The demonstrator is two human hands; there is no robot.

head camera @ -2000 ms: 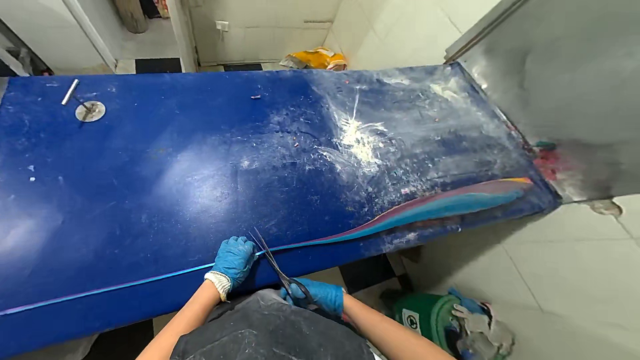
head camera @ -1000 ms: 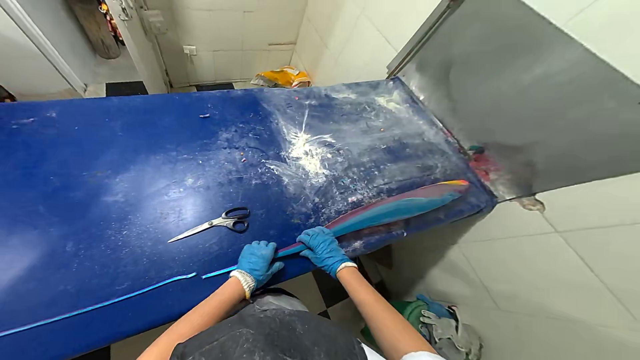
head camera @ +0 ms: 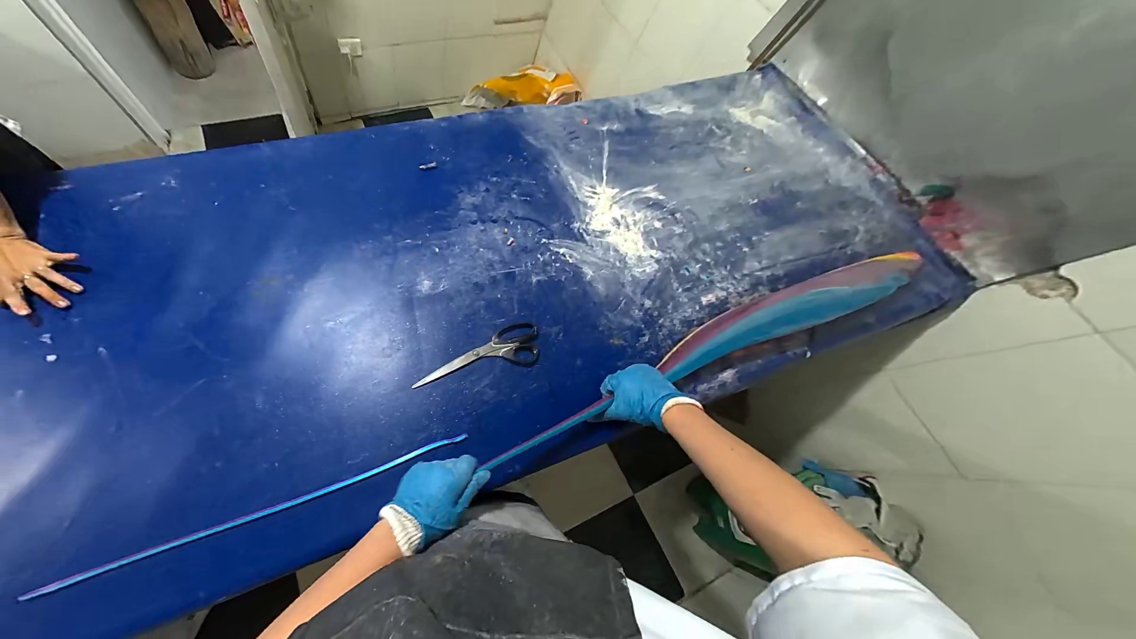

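My left hand [head camera: 437,497], in a blue glove with a white cuff, is closed on the thin end of a striped, pliable mass at the table's near edge. Farther right my right hand [head camera: 641,394], gloved alike, grips the same mass where it narrows from the thick blue, purple and orange body [head camera: 781,311]. A thin strand [head camera: 550,435] stretches between both hands. A separate blue and purple strip [head camera: 248,517] lies along the near edge to the left. Scissors [head camera: 484,352] with black handles rest on the blue table, touched by neither hand.
The blue table [head camera: 266,222] bears a patch of white powder [head camera: 617,222]. Another person's bare hand [head camera: 34,273] rests on its left end. A grey metal panel [head camera: 994,98] borders the right end. Beyond the table is a yellow bag [head camera: 524,87]; a green bin [head camera: 728,528] stands below, right.
The scissors, in my right hand two seconds ago, lie on the table. The strip is now separate from the mass. My hands have moved apart along it. Another person's hand has appeared at left.
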